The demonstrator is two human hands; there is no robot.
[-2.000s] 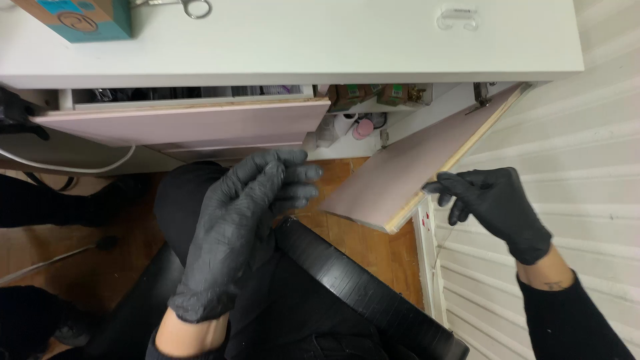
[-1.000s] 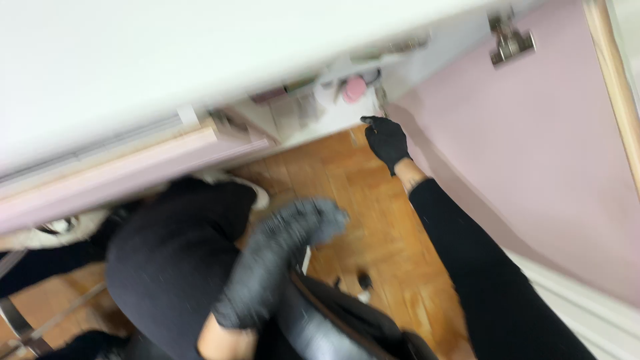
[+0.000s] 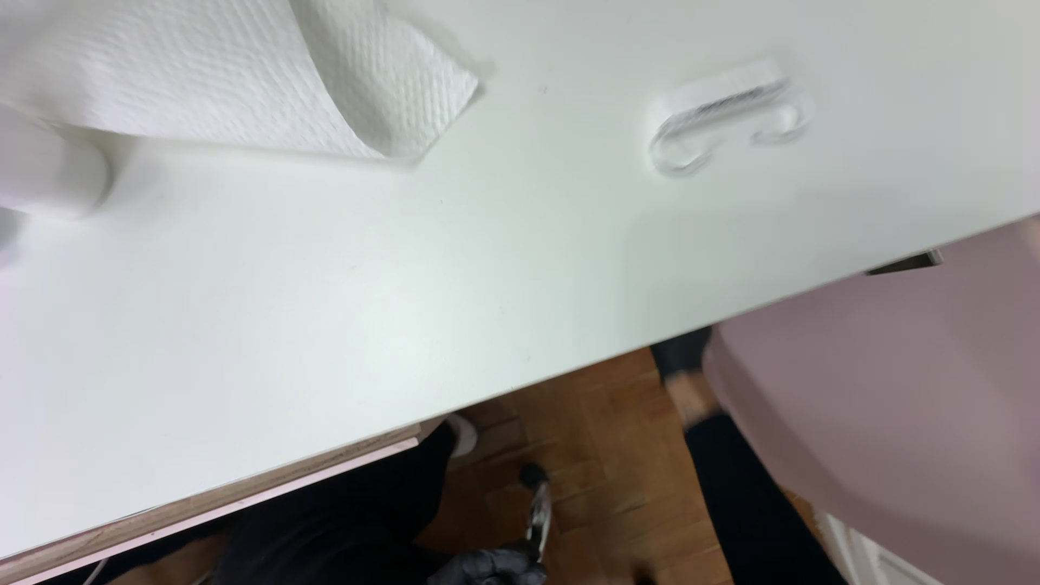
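Observation:
My right hand (image 3: 681, 351), in a black glove, reaches under the edge of the white countertop (image 3: 487, 284) beside the open pink cabinet door (image 3: 877, 357). Its fingers are hidden by the countertop, so what it touches does not show. At the bottom edge of the view, my left hand (image 3: 491, 567), also in a black glove, is partly cut off and near a shiny metallic object (image 3: 539, 520) that is blurred. Whether the hand holds it is unclear.
On the countertop lie a white paper towel (image 3: 227, 73), a white rounded container (image 3: 49, 166) at the left and a clear plastic piece with two hooked ends (image 3: 727, 97). A drawer front (image 3: 244, 496) sticks out below the countertop edge. Wooden parquet floor (image 3: 601, 439) shows beneath.
The view has shifted over the countertop. My right hand, seen earlier by the door and then at the cabinet opening, is now mostly under the countertop edge. My left hand is now low in view.

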